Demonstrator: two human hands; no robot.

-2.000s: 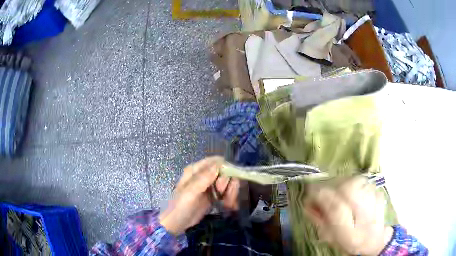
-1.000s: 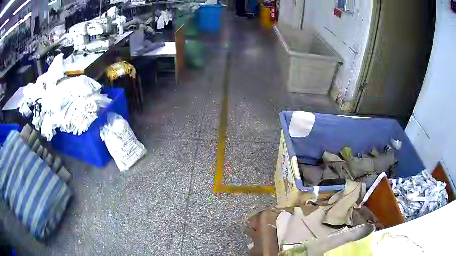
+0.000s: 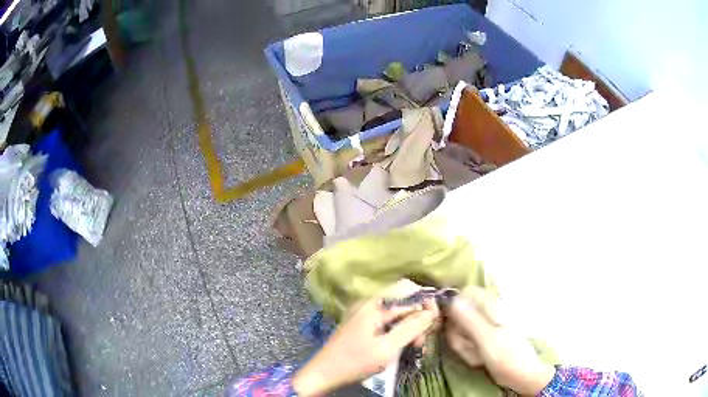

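Note:
An olive-green bundle of sleeve pieces (image 3: 388,260) lies at the near edge of the white table, its layers showing as thin folds below my hands. My left hand (image 3: 373,337) pinches a dark tie strip (image 3: 419,296) over the bundle. My right hand (image 3: 485,337) is close to it at the strip's other side, fingers closed on the strip; it is slightly blurred. A small white ticket (image 3: 382,381) shows partly below my left hand. My hands hide the middle of the bundle.
Taupe cut pieces (image 3: 361,198) lie beyond the bundle. Behind stands a cloth-lined bin (image 3: 373,46) with brown pieces. A brown box holds scrap strips (image 3: 551,105). The white table (image 3: 605,233) spans the right. A blue crate (image 3: 46,225) and a striped sack (image 3: 35,341) are at left.
The view has swung back down to the table, and both hands, out of view one second ago, show again. The olive piece my left hand held two seconds ago is no longer held up.

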